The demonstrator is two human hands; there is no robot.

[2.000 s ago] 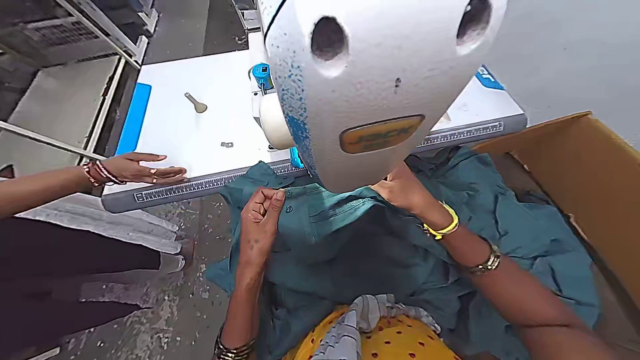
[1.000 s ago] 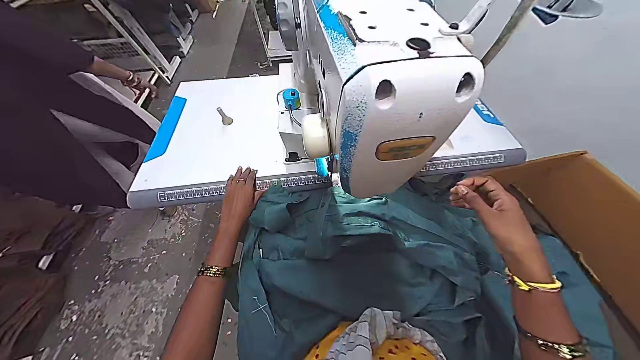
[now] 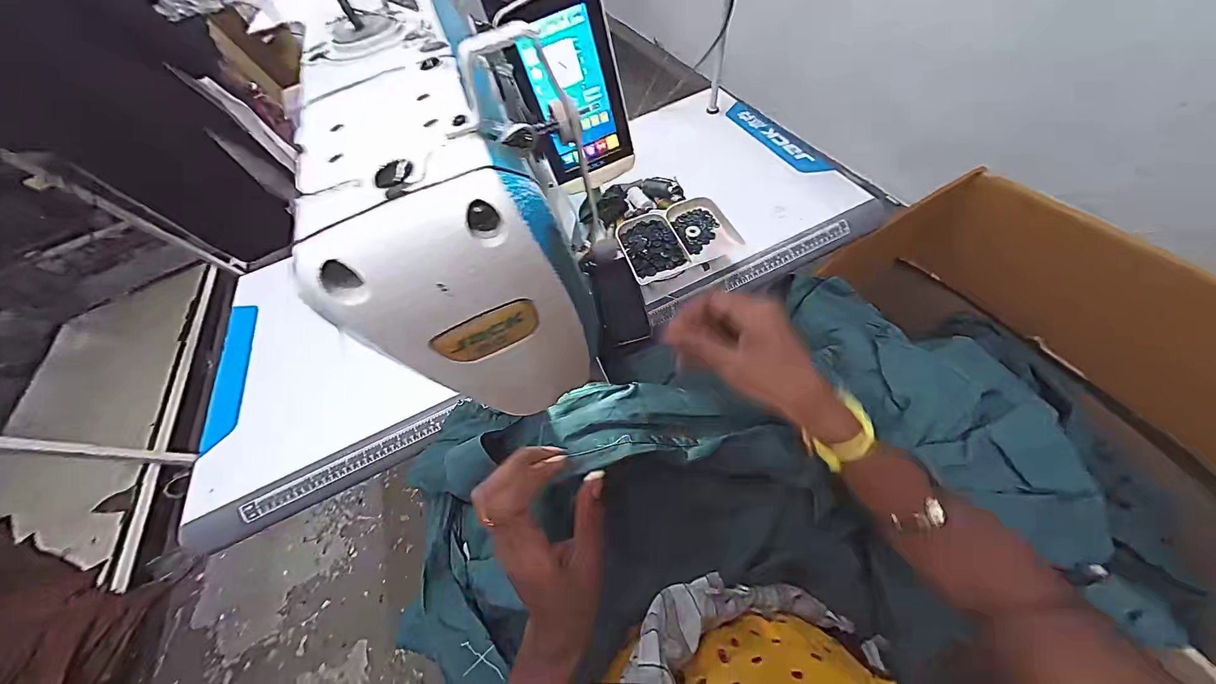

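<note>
Dark teal garment fabric point(image 3: 950, 446) lies over my lap and reaches under the white head of a Jack sewing machine point(image 3: 418, 256). My left hand point(image 3: 546, 532) is at the folded edge of the garment, just below the machine head, thumb and fingers around the cloth. My right hand point(image 3: 750, 351), blurred, hovers above the garment right of the machine head, its fingers curled near the small button tray point(image 3: 736, 242). Whether it holds something small cannot be seen. The tray has two compartments of dark buttons. The needle area is hidden behind the machine head.
A lit control screen point(image 3: 570, 85) stands behind the machine. The white sewing table point(image 3: 304, 380) has a ruler strip along its front edge. At the right is a cardboard box point(image 3: 1064, 256) with teal fabric over its near side. A metal rack point(image 3: 171, 418) stands at the left.
My left hand has gone from the table's front edge to the garment's edge. My right hand is now beside the button tray. The view has swung right, bringing the screen and tray into sight.
</note>
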